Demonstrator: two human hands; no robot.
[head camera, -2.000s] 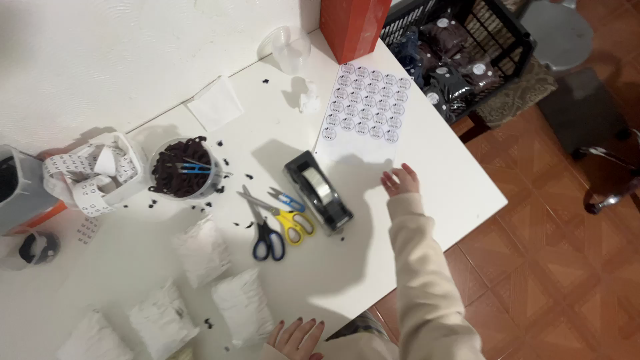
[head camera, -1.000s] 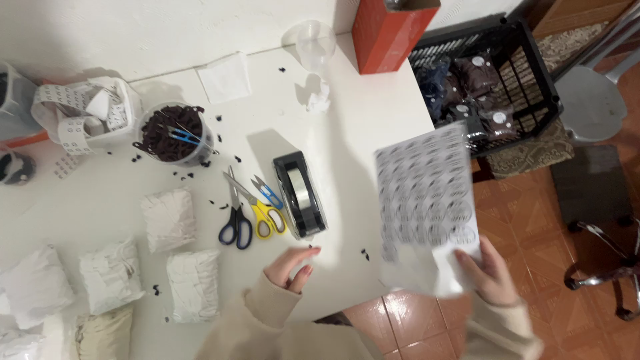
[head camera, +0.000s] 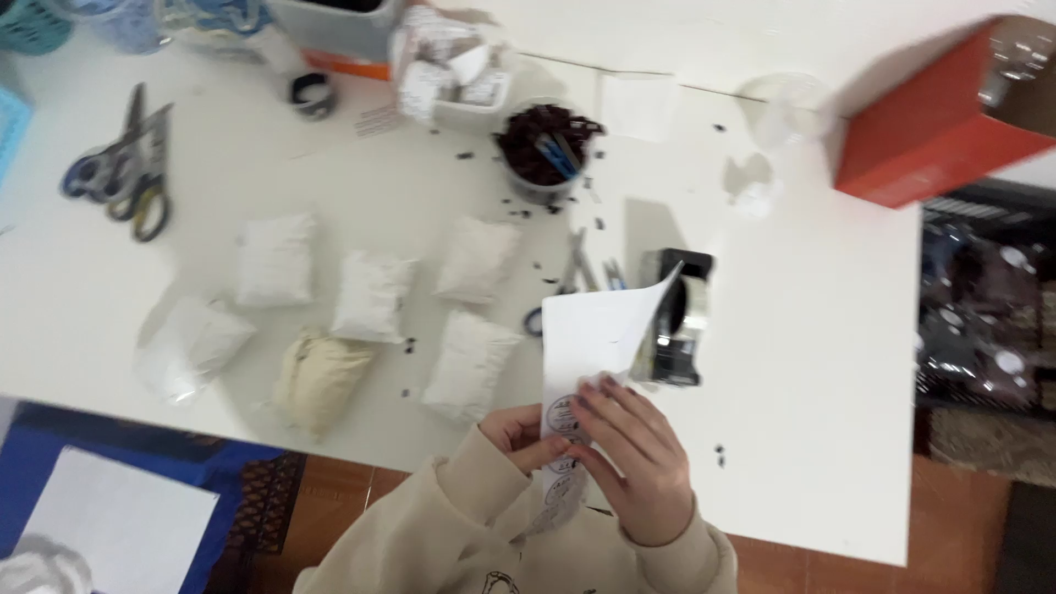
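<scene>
A white sheet of round printed stickers (head camera: 590, 330) is bent over between my hands at the table's front edge. My left hand (head camera: 528, 441) grips its left edge, thumb on the printed side. My right hand (head camera: 631, 454) lies against the sheet from the right, fingers over the fold. Just beyond it stands a black tape dispenser (head camera: 685, 330), partly covered by the paper. Scissors (head camera: 577, 264) lie behind the sheet, mostly hidden. Several filled white packets (head camera: 474, 363) and a cream packet (head camera: 322, 379) lie to the left.
A tub of dark pieces (head camera: 544, 153) with blue-handled snips in it stands at the back, near a container of paper strips (head camera: 454, 70). More scissors (head camera: 124, 165) lie far left. A red box (head camera: 924, 124) is at the back right; a black crate (head camera: 982, 305) stands beyond the table's right edge.
The sticker sheet has moved from the right side to in front of me and is now bent. My left hand, empty a second ago, has taken hold of it. The view has shifted left.
</scene>
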